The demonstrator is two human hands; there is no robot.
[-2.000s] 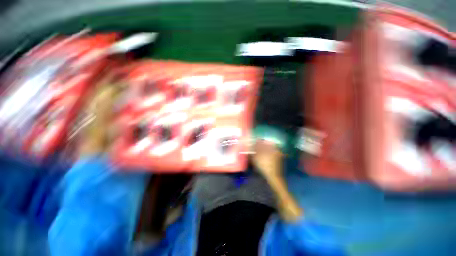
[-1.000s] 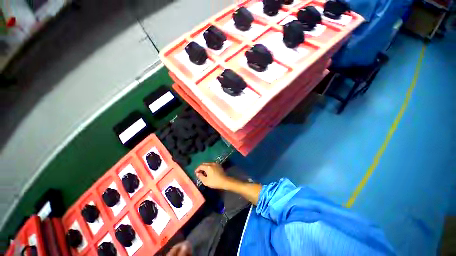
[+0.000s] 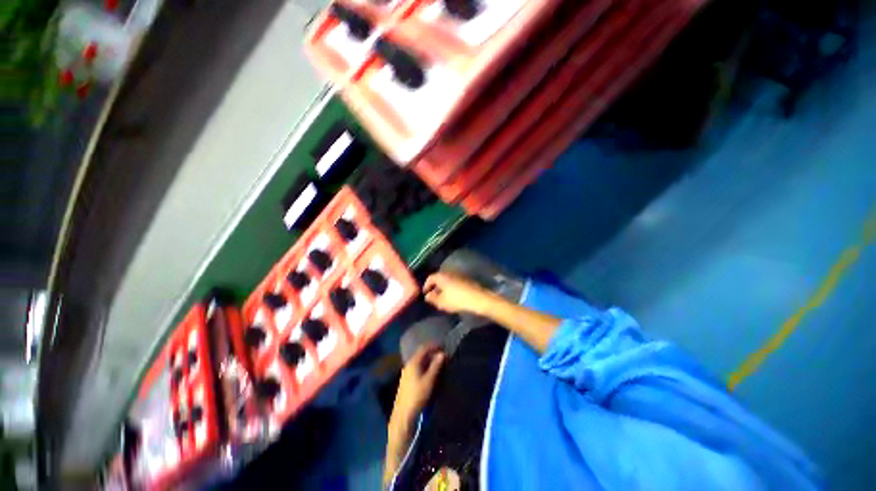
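Note:
An orange-red tray (image 3: 331, 299) lies on the green bench, with black watches (image 3: 344, 301) on white slips in two rows of pockets. My right hand (image 3: 456, 293) is beside the tray's near right corner, fingers curled; I cannot tell if it holds anything. My left hand (image 3: 421, 370) is over my lap, away from the tray, fingers bent and blurred; its contents are unclear. A pile of black foam inserts (image 3: 399, 197) lies between the tray and the tray stack.
A tall stack of orange-red trays (image 3: 538, 105) stands at the upper right, watches on top. Two black boxes with white labels (image 3: 334, 155) sit behind the tray. More trays with clear film (image 3: 178, 422) are at lower left. Blue floor (image 3: 711, 240) with a yellow line lies right.
The view has tilted and shifted, so the working tray sits higher and smaller. My left hand shows more fully, over my lap. My right hand is still near the tray corner.

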